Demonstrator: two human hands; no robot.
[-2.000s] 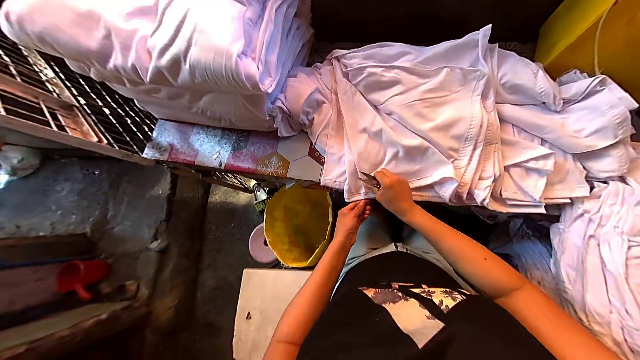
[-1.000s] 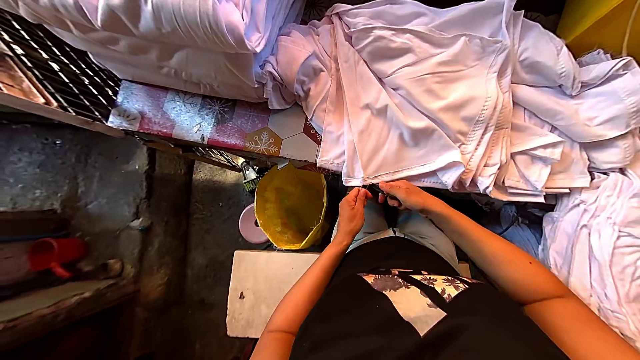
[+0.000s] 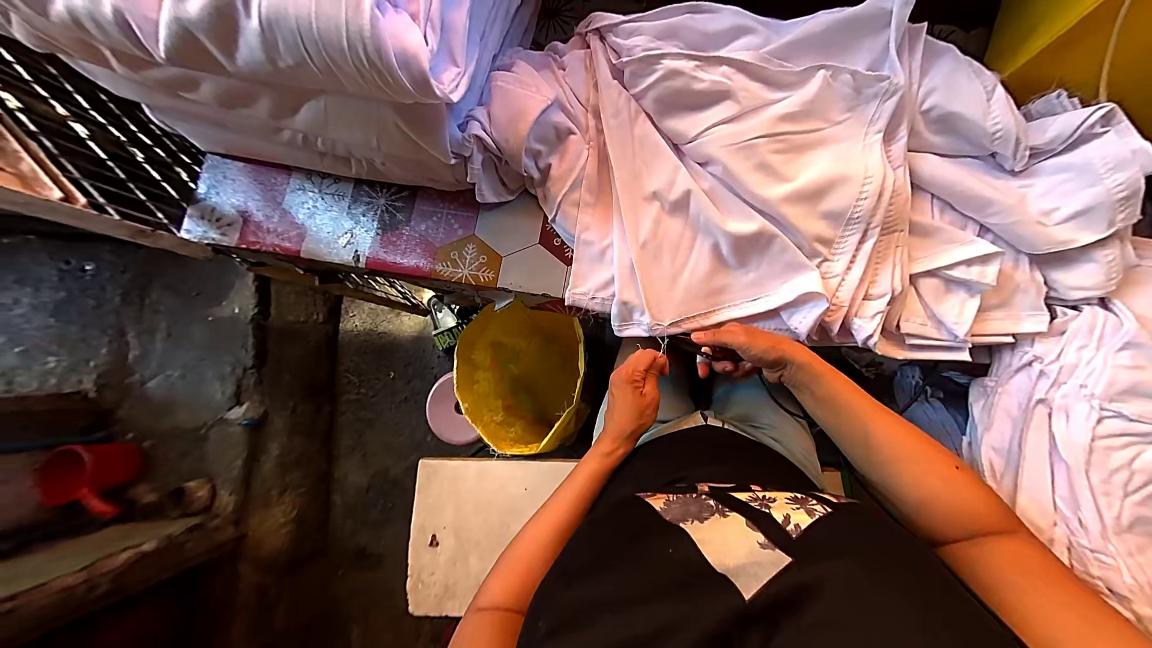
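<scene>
A layered stack of white sewn cloth pieces hangs over the front edge of the work surface. Loose threads dangle from the hem of the top piece, and my left hand pinches them just below that hem. Close on the right, my right hand curls around a small dark tool, largely hidden by the fingers; its exact kind cannot be told. Both hands are in front of my lap, a short gap apart.
A yellow open container stands below the surface, beside a pink round object. Bulky white fabric lies at upper left on a snowflake-patterned cover. More white cloth is at right. A red dipper sits far left.
Two seconds ago my right hand was up on the cloth near its hem with the tool; now it is below the hem. The threads now show between the hem and my left fingers.
</scene>
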